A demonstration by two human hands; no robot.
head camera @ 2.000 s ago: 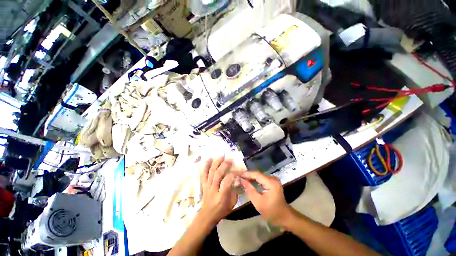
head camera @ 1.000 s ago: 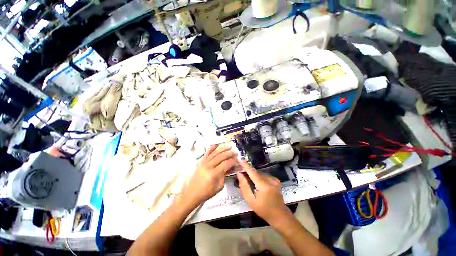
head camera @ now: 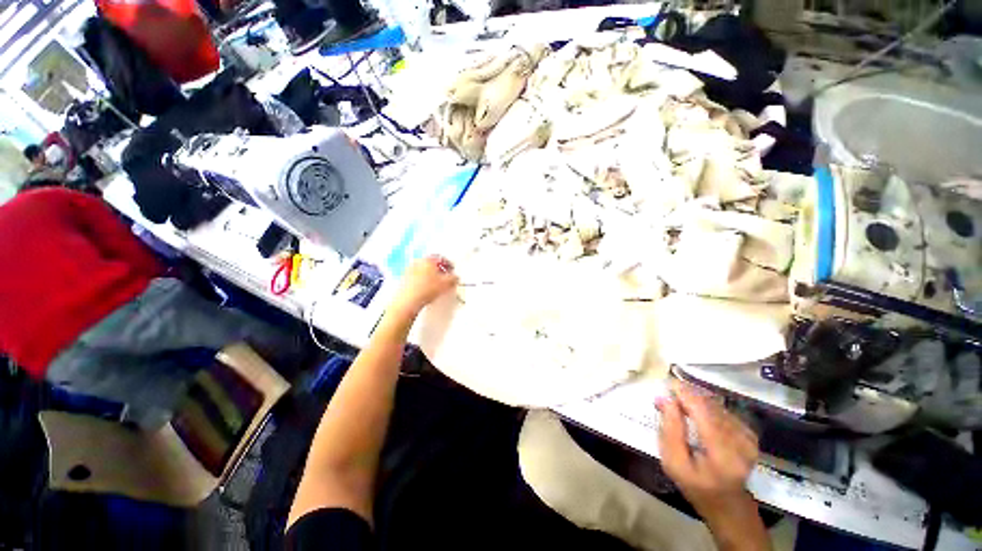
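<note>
A broad beige panel (head camera: 538,339) lies at the table front, its curved edge towards me. My left hand (head camera: 431,282) is at the panel's far left end, fingers closed on its edge. My right hand (head camera: 711,436) is right of the panel, by the machine's front plate, with fingers bent; whether it grips anything is unclear. The overlock machine (head camera: 910,242) is cut off at the right, with its dark needle area (head camera: 835,355) right of the panel. A crumpled heap of beige pieces (head camera: 635,108) lies behind the panel.
A second sewing machine (head camera: 323,188) stands at left, with red and orange scissors (head camera: 289,272) before it. A person in a red top (head camera: 75,269) is at far left beside a chair (head camera: 135,463). Another beige panel (head camera: 587,484) hangs below the table edge.
The view has swung left. My left hand has moved from the needle area to the panel's far left end. My right hand has drawn back from the needle towards the table edge.
</note>
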